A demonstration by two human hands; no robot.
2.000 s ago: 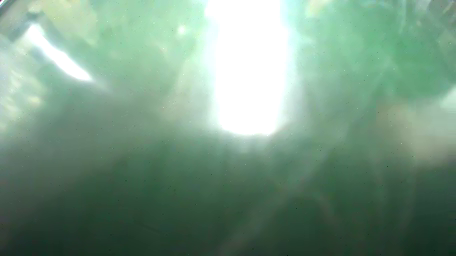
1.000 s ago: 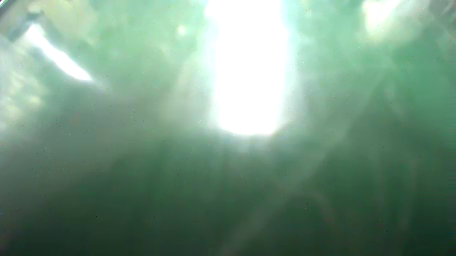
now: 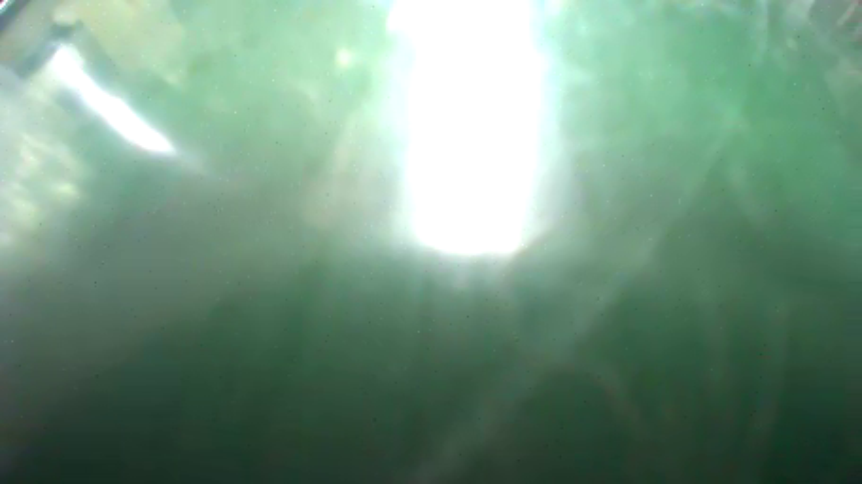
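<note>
A blurred, shiny green surface (image 3: 312, 378) fills nearly the whole head view, very close to the camera. It is darker towards the bottom, with faint pale streaks at the lower right. No hand can be made out, and no part, tray or tool can be identified.
A broad white glare (image 3: 473, 123) runs down from the top middle. A short slanting white glare (image 3: 118, 113) lies at the upper left. Blurred pale yellowish patches (image 3: 43, 180) show at the left edge, too unclear to name. Dark blurred shapes are at the top corners.
A pale, whitish shape at the upper right one second ago is gone. A pale brownish blur at the right edge two seconds ago is also gone. The surface and glare have not moved.
</note>
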